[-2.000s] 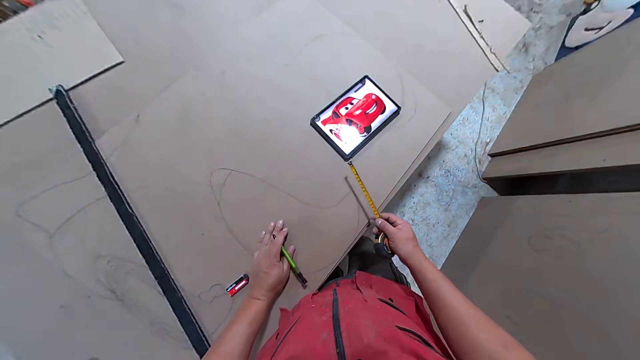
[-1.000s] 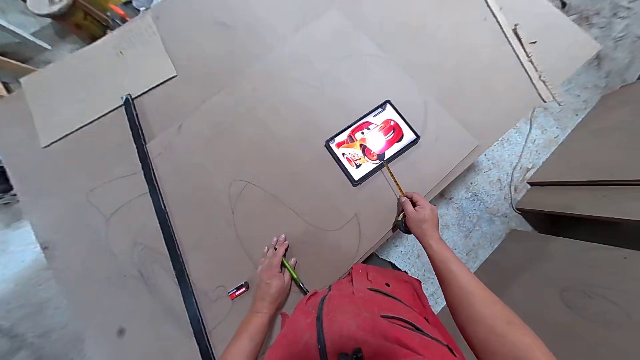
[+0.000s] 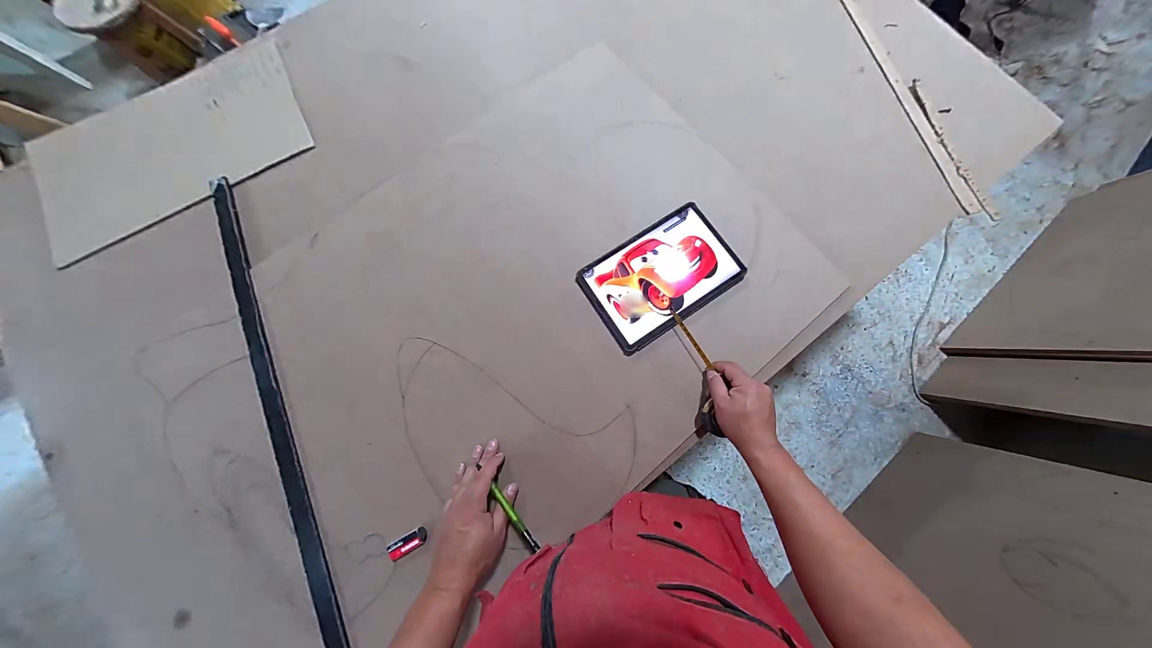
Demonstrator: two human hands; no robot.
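My right hand point(image 3: 742, 405) grips a tape measure point(image 3: 709, 419) near the board's edge. Its yellow blade point(image 3: 693, 340) reaches up to the tablet point(image 3: 711, 292), with the tip over the front wheel of a red cartoon car on the lit screen. My left hand point(image 3: 472, 517) rests on the fiberboard sheet point(image 3: 540, 243), a green pencil or pen point(image 3: 511, 513) held between thumb and fingers. Left of that hand lies a small red and black object point(image 3: 407, 544), perhaps an eraser. Curved pencil lines run across the sheet above my left hand.
A long dark straight bar point(image 3: 279, 423) lies along the left of the sheet. A pale board piece point(image 3: 171, 153) sits at the upper left, and narrow wood strips point(image 3: 918, 108) at the upper right. More boards point(image 3: 1062, 288) stand at the right, beyond a strip of speckled floor.
The tape's blade, beside the tablet's lower corner two seconds ago, now overlaps the screen. My right hand has moved closer to the tablet. My left hand stays on the sheet. The view has shifted.
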